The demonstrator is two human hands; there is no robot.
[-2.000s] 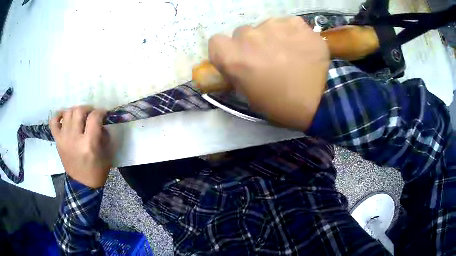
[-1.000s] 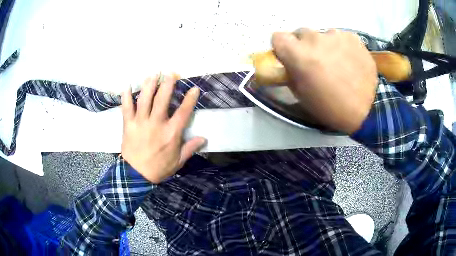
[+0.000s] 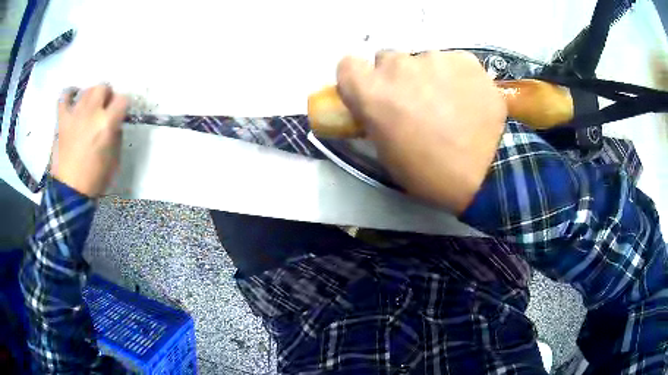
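Note:
The plaid necktie (image 3: 249, 132) lies along the front of the white ironing cover (image 3: 220, 176). Its narrow tail bends down and then up along the far left edge. My left hand (image 3: 89, 135) is at the left, its fingers closed on the narrow part of the tie. My right hand (image 3: 436, 124) is closed around the orange-brown handle of the steam iron (image 3: 542, 104). The iron's tip rests on the wider part of the tie, and its body hides the tie beneath. A plaid end shows beyond the iron at the right.
Black hose and cord (image 3: 622, 99) run from the iron's rear to the upper right. A blue plastic crate (image 3: 139, 326) stands on the speckled floor (image 3: 157, 238) at the lower left. Part of a white base (image 3: 545, 355) shows below at the right.
My left hand has moved from lying spread on the tie to gripping it farther left. The iron has moved left along the tie, and the tie's middle section is straighter.

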